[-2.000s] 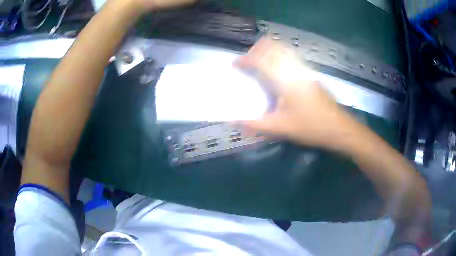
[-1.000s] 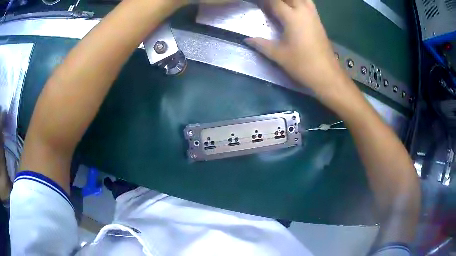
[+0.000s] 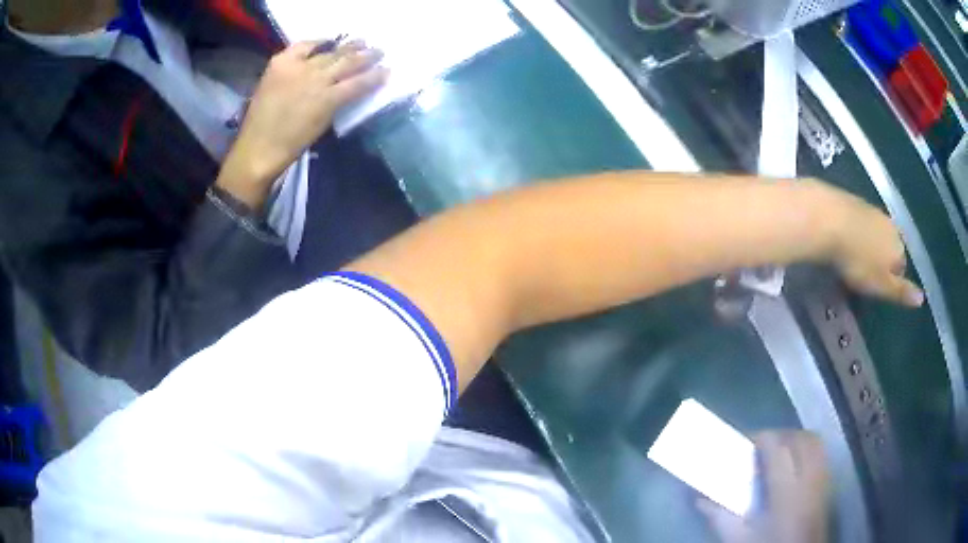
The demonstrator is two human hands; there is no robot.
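The cover block looks white in glare at the lower right, over the green surface. My right hand is blurred at its right end and holds it. My left arm stretches across the picture. My left hand is at the far right, beyond the guide rail and by the upper end of the carrier plate. Its fingers are blurred and I cannot tell whether it holds anything. The fixture base and tweezers cannot be made out.
A seated person's hand holds a pen over white record sheets at the upper left. The bracket and a blurred support foot lie below my left forearm. An equipment box and a red bin are at the upper right.
The view has swung left, bringing in the neighbouring person and sheets. The cover block, at the top beyond the rail one second ago, is now on the near side in my right hand.
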